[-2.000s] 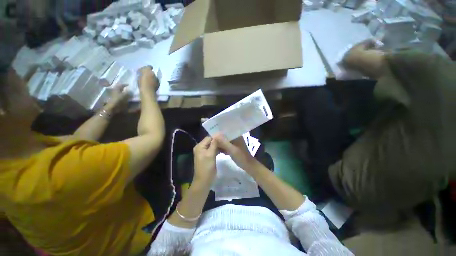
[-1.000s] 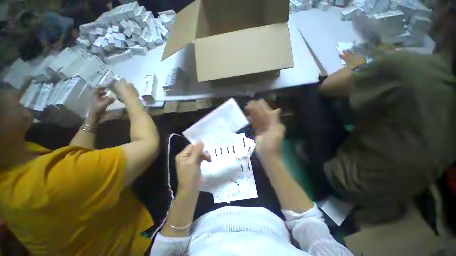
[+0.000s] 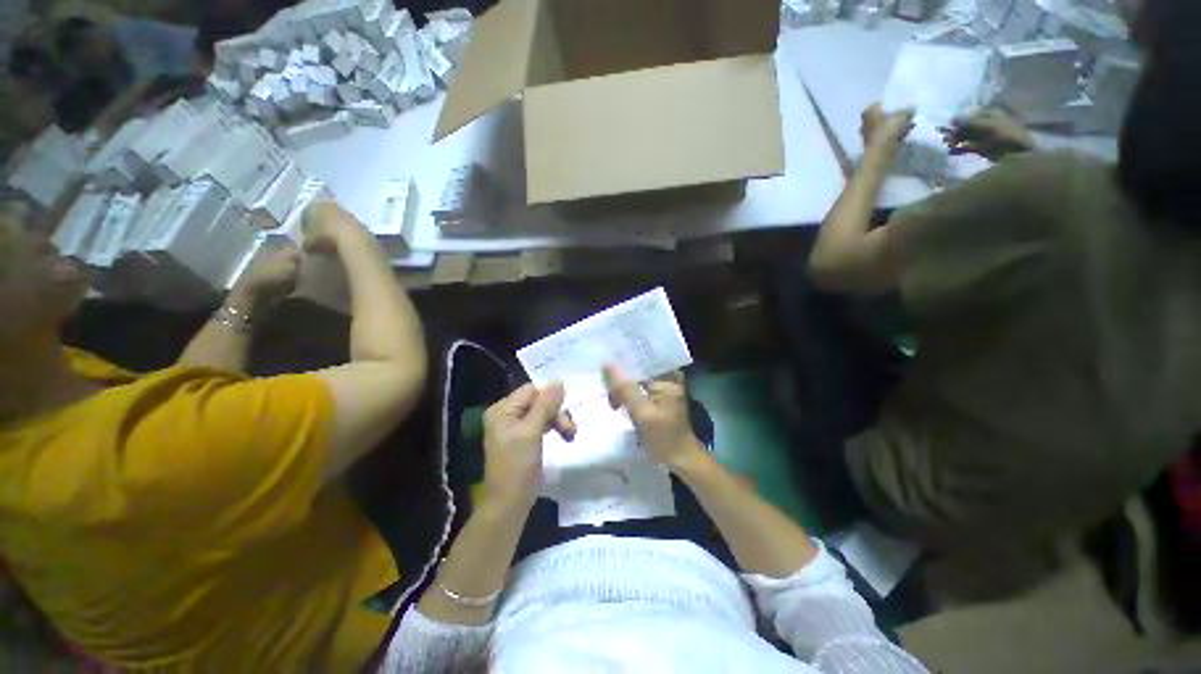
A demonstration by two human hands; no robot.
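Observation:
A white printed leaflet (image 3: 609, 345) is held tilted above my lap, between my two hands. My left hand (image 3: 524, 424) pinches its lower left part between thumb and fingers. My right hand (image 3: 651, 411) has its thumb on the leaflet's lower right part, with the fingers behind. More white leaflets (image 3: 616, 494) lie on my dark-trousered lap, partly hidden by the held leaflet and my hands.
An open brown carton (image 3: 652, 132) stands on the white-covered table (image 3: 632, 227) ahead. Small white boxes (image 3: 316, 66) are heaped at the left. A person in yellow (image 3: 198, 461) sits left; one in olive (image 3: 1001, 342) sits right, holding a white sheet. A pale cord (image 3: 448, 448) hangs by my left side.
My right hand was open and off the sheet one second ago; it is now back on the leaflet. The right neighbour has lifted a white sheet.

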